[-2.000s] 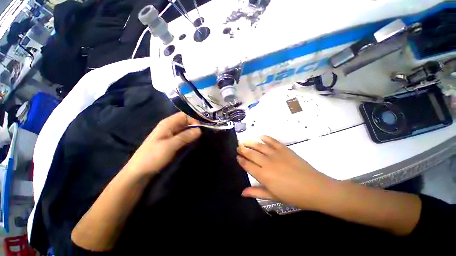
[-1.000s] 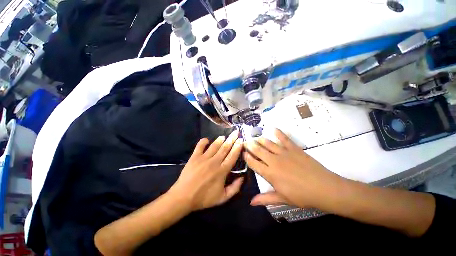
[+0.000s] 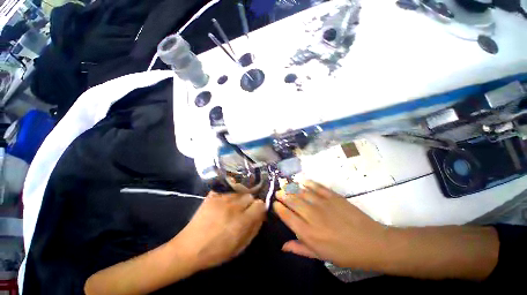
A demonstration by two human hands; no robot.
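Observation:
A white sewing machine [image 3: 358, 86] with a blue stripe stands before me. Black cloth [image 3: 133, 152] covers the table at left and centre. White piping [image 3: 164, 193] lies on the cloth and runs to my left hand [image 3: 222, 227]; a short white piece also shows between my hands below the needle area. My left hand has its fingers curled at the cloth and piping; its fingertips are hidden. My right hand [image 3: 329, 227] lies flat, fingers spread, at the cloth's right edge beside the presser foot area. The needle is blurred.
A black phone-like device [image 3: 477, 173] lies at the right under metal attachments. A white band of fabric [image 3: 49, 155] curves round the cloth at left. A blue crate [image 3: 34, 135] and more black cloth [image 3: 110, 34] are beyond. Metal pins stand on the machine head.
The view has shifted, showing more of the machine's top. My left hand went from beside the foot onto the cloth in front, then curled its fingers. The piping now lies across the cloth.

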